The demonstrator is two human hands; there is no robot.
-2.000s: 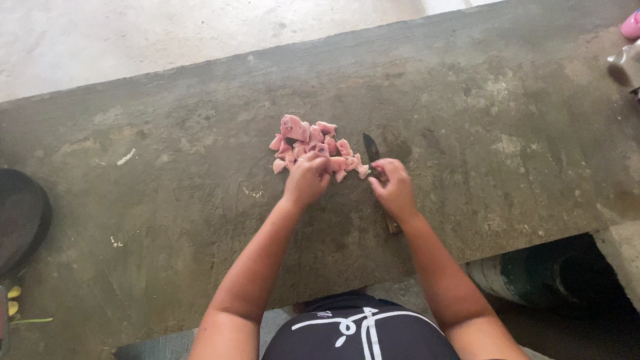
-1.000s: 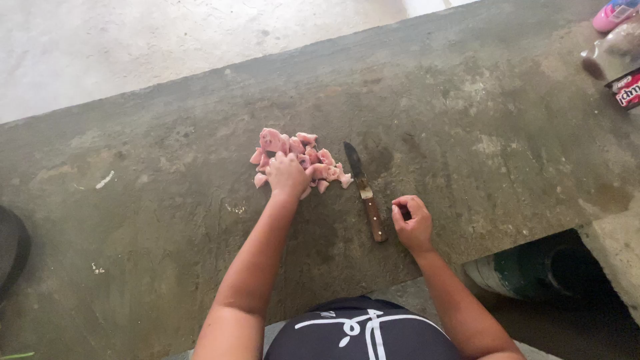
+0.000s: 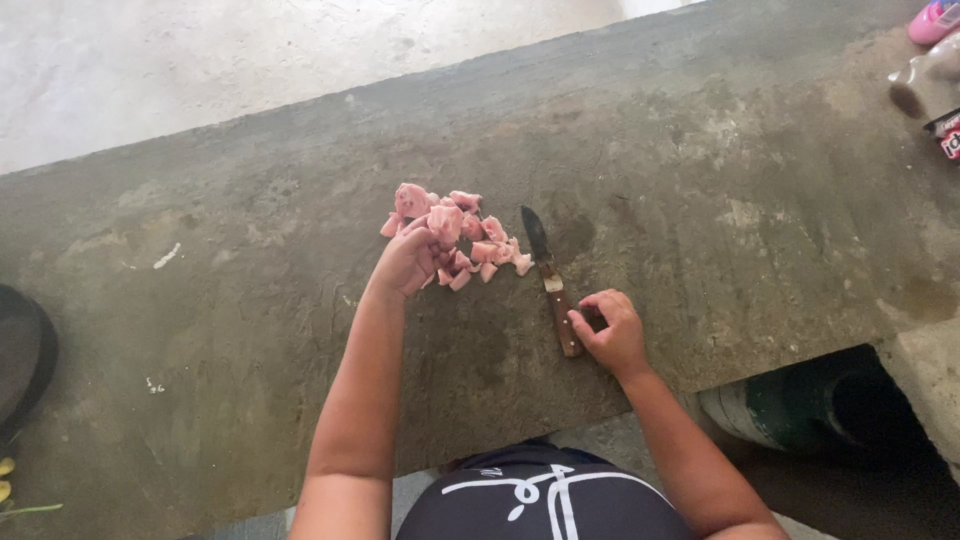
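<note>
Several chunks of raw pink meat (image 3: 484, 251) lie in a loose heap on the grey concrete counter (image 3: 247, 337). My left hand (image 3: 412, 259) is at the heap's lower left, its fingers closed on one larger piece of raw meat (image 3: 445, 223). A knife with a dark blade and a riveted wooden handle (image 3: 562, 319) lies on the counter to the right of the meat, blade pointing away from me. Beside the handle is my right hand (image 3: 613, 330), its thumb and fingers curved apart with nothing between them; whether the thumb touches the handle is unclear.
At the left edge sits a round black pan or lid (image 3: 26, 360), with a green stem (image 3: 34, 509) below it. A pink bottle (image 3: 932, 24), a clear plastic bag (image 3: 930, 79) and a printed red packet (image 3: 951, 139) are at the upper right. A dark green container (image 3: 787, 409) stands below the counter.
The right hand was at the knife two seconds ago, then stood apart from it, and is now beside its handle. My left hand now shows a larger meat piece in its fingers.
</note>
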